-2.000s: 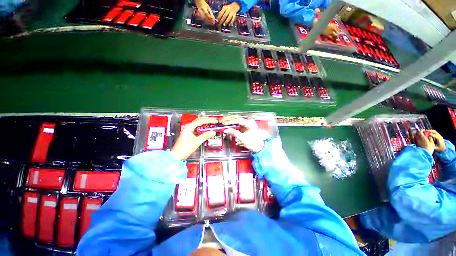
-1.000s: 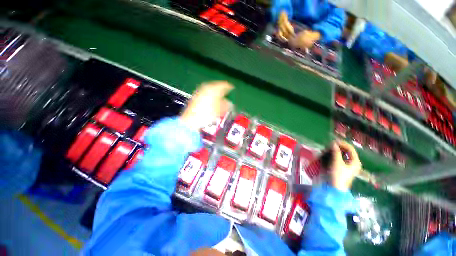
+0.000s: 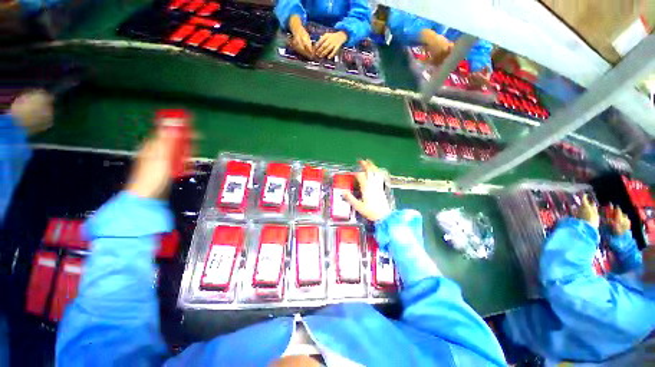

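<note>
My left hand [image 3: 152, 163], blurred, holds a red battery cover [image 3: 174, 141] above the back edge of the black blister tray [image 3: 108, 183]. Several red covers lie in that tray, partly hidden by my left sleeve. A clear blister tray [image 3: 192, 267] lies in front of me with two rows of red keypad phones [image 3: 308, 256], backs up with white labels. My right hand [image 3: 371, 192] is at the back right of the clear tray, fingers spread, beside and partly over a phone [image 3: 342, 198]. I see nothing held in it.
A crinkled clear bag [image 3: 467, 232] lies right of the tray. Beyond it a neighbour works at stacked clear trays [image 3: 518, 226]. The green belt [image 3: 287, 127] carries a tray of phones [image 3: 450, 130]. Workers sit opposite. A pale metal bar [image 3: 546, 118] crosses the upper right. Another hand [image 3: 32, 111] shows far left.
My left hand has moved left and now holds a red cover. My right hand has come back left to the clear tray; the dark object it held is gone from it. The view has levelled.
</note>
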